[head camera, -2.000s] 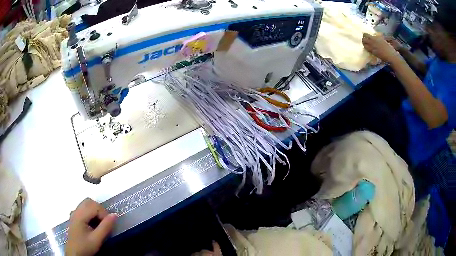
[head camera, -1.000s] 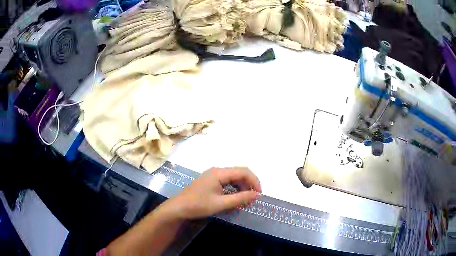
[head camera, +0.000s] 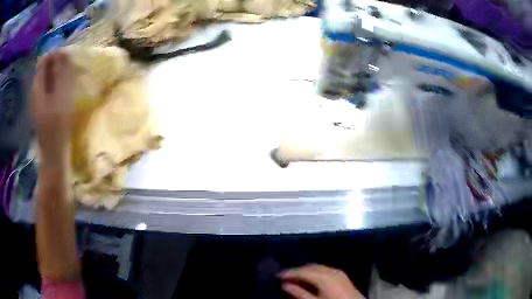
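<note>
The picture is blurred. My left hand (head camera: 55, 87) is at the far left, on the upper left side of a cream garment piece (head camera: 116, 117) that lies on the table's left end. The blur hides whether its fingers grip the cloth. My right hand (head camera: 321, 281) is low at the bottom edge, below the table's front edge and partly cut off. Its fingers are slightly bent and no object shows in it.
The white sewing machine (head camera: 402, 52) stands at the upper right. A bundle of pale elastic strips (head camera: 452, 193) hangs at its right. Cream cloth piles (head camera: 175, 17) and a dark strip (head camera: 198, 48) lie at the back left. The grey table edge (head camera: 262, 210) runs across the front.
The view has swung from the machine to the table's left side. My left hand has moved from the front edge to the cream garment piece. My right hand has come into view at the bottom.
</note>
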